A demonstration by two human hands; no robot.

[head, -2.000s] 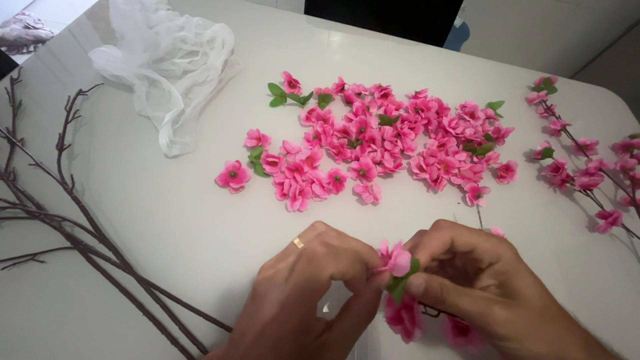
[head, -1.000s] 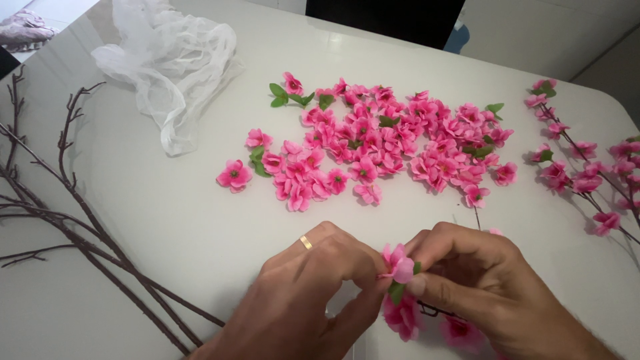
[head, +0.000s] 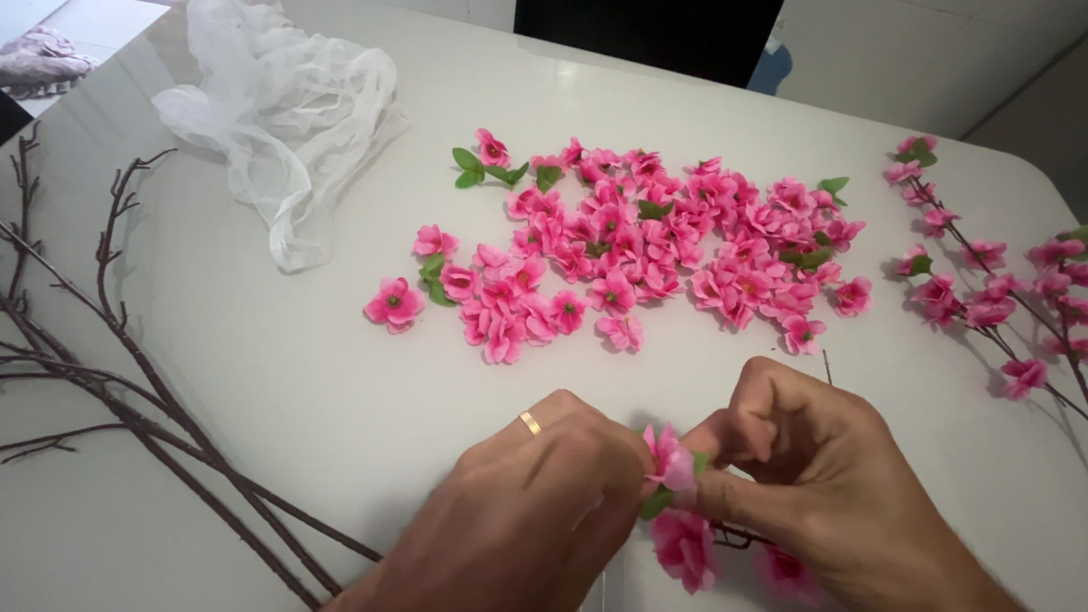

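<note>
My left hand (head: 552, 484), with a gold ring, pinches a pink artificial blossom (head: 670, 459) between its fingertips near the bottom centre. My right hand (head: 807, 476) meets it from the right, thumb and forefinger at the blossom's green leaf; whether they close on the leaf or the stem behind it is hard to see. Below the fingers, a dark brown artificial twig (head: 735, 535) shows, partly covered by my right hand, with a larger pink blossom (head: 685, 548) and another blurred one (head: 786, 574) beside it. A heap of loose pink blossoms (head: 612, 229) with some green leaves lies beyond my hands.
Bare brown artificial branches (head: 161, 399) cross the left side of the white table (head: 280, 365). Crumpled sheer white fabric (head: 297, 127) lies at the back left. Flowering artificial branches (head: 990, 289) lie at the right edge. Past the far edge is a black panel (head: 646, 34).
The fingers of my right hand have shifted slightly around the leaf. The blossom stays in my left fingertips, and the heap and branches have not moved.
</note>
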